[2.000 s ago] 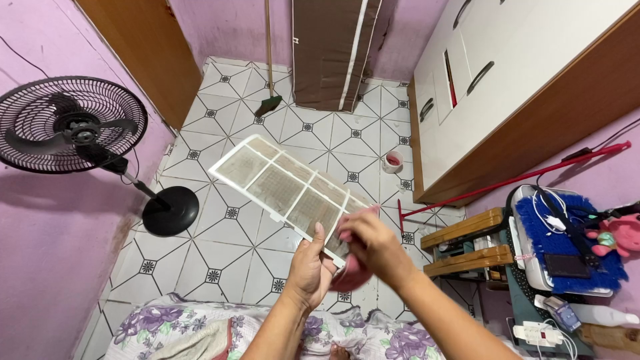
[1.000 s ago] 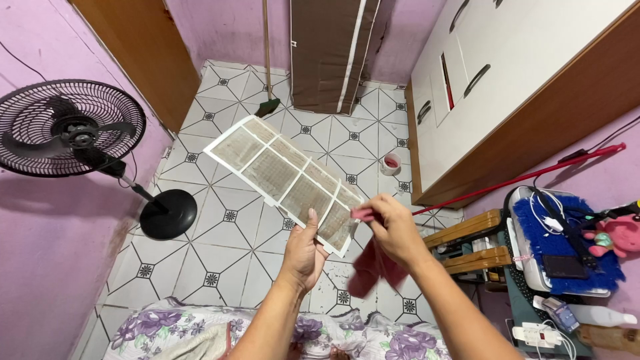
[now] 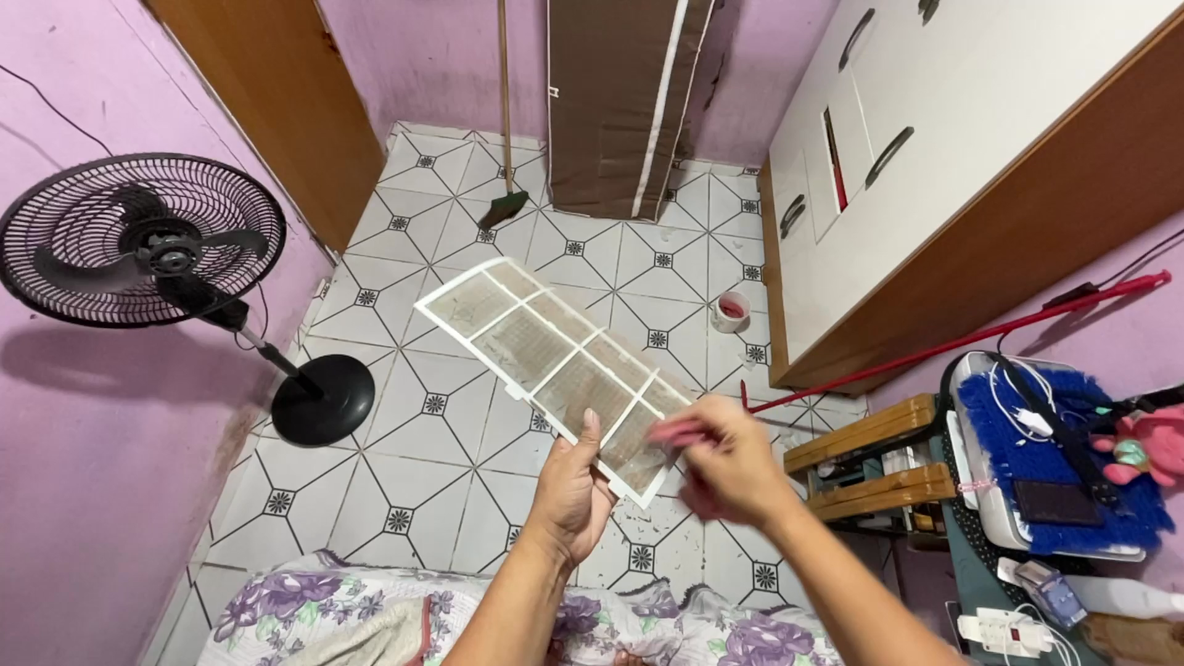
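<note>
My left hand (image 3: 575, 486) grips the lower edge of a white-framed mesh air filter (image 3: 546, 347), its thumb on top of the frame. The filter is tilted over the tiled floor, and its mesh looks grey-brown with dust. A pinkish-red cloth (image 3: 680, 433) is bunched in my right hand (image 3: 735, 462), at the right end of the mesh; part of it hangs below the hand. The right hand is blurred, so whether the cloth touches the mesh is hard to tell.
A black pedestal fan (image 3: 171, 254) stands left. On the floor are a small white tub (image 3: 730, 313) and dark debris below the filter. A red pole (image 3: 962, 344) leans at right, near a cluttered table (image 3: 980, 578). A floral bedspread (image 3: 305, 601) lies in front.
My right hand with the cloth was at the filter's right end in both earlier frames and has shifted slightly there. The cloth hung lower one second ago. My left hand keeps its hold.
</note>
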